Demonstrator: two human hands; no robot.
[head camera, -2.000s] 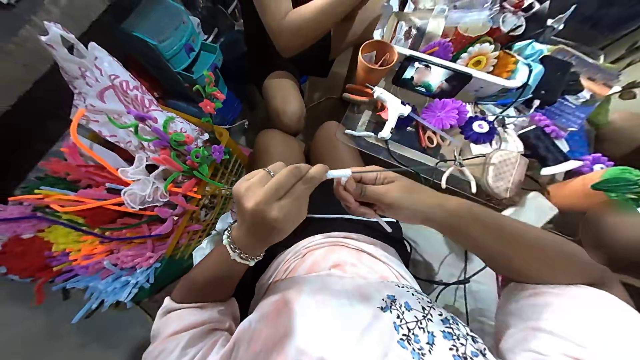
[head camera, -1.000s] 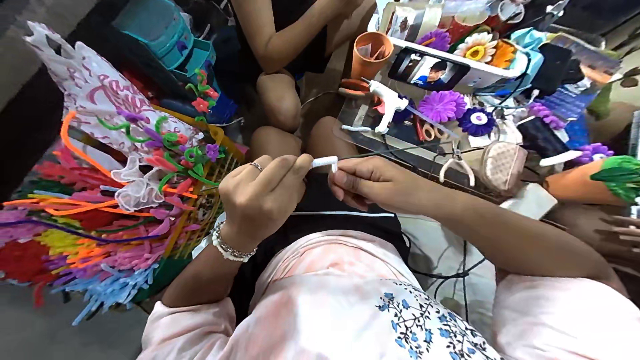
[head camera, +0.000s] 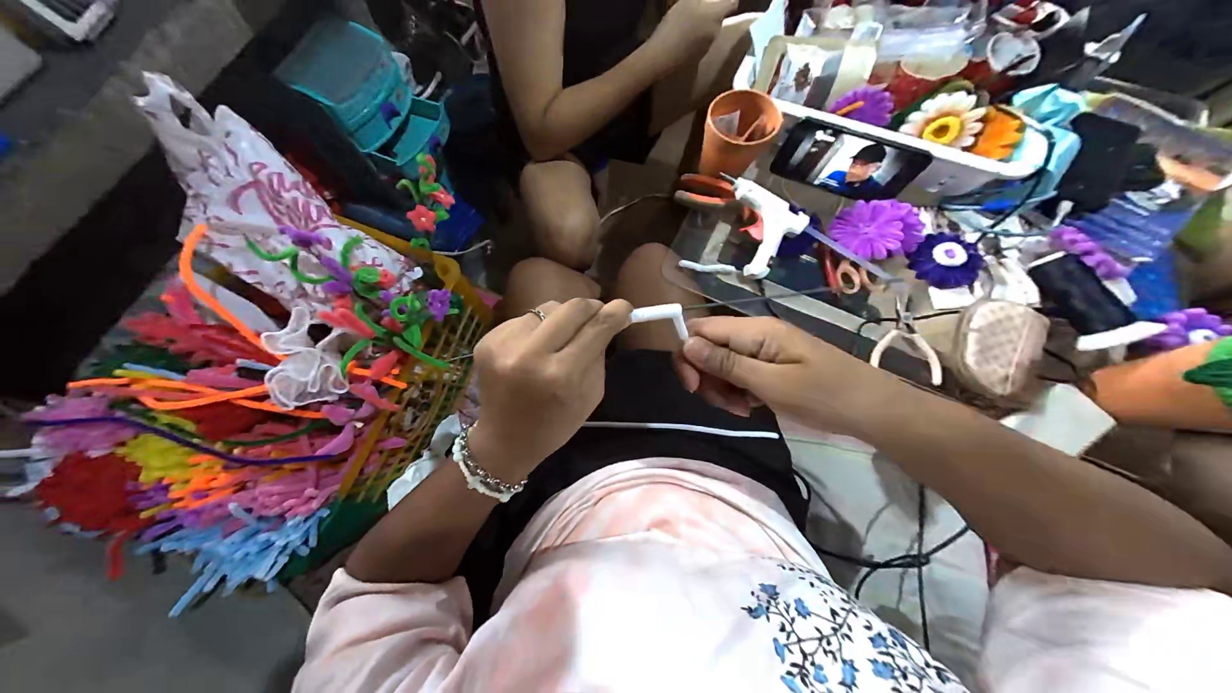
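A white pipe cleaner (head camera: 657, 313), wound along a thin dark wire or rod, lies between my hands above my lap. My left hand (head camera: 551, 371) pinches the wound part at its left side, with the fingers curled. At the right, its bent-down end is held between thumb and fingertips of my right hand (head camera: 746, 361). The thin wire (head camera: 760, 299) runs on to the right above that hand. Another straight white pipe cleaner (head camera: 683, 428) rests across the dark cloth on my lap.
Colourful pipe cleaners (head camera: 231, 423) and a yellow basket (head camera: 452, 289) stand at the left. On the right are a white hot glue gun (head camera: 773, 223), pliers (head camera: 907, 346), purple pipe-cleaner flowers (head camera: 876, 229), a phone (head camera: 851, 164) and an orange cup (head camera: 739, 130). Another person (head camera: 568, 87) sits opposite.
The white piece first lay straight between my hands; its right end now bends down to my right fingertips. My hands have moved slightly apart.
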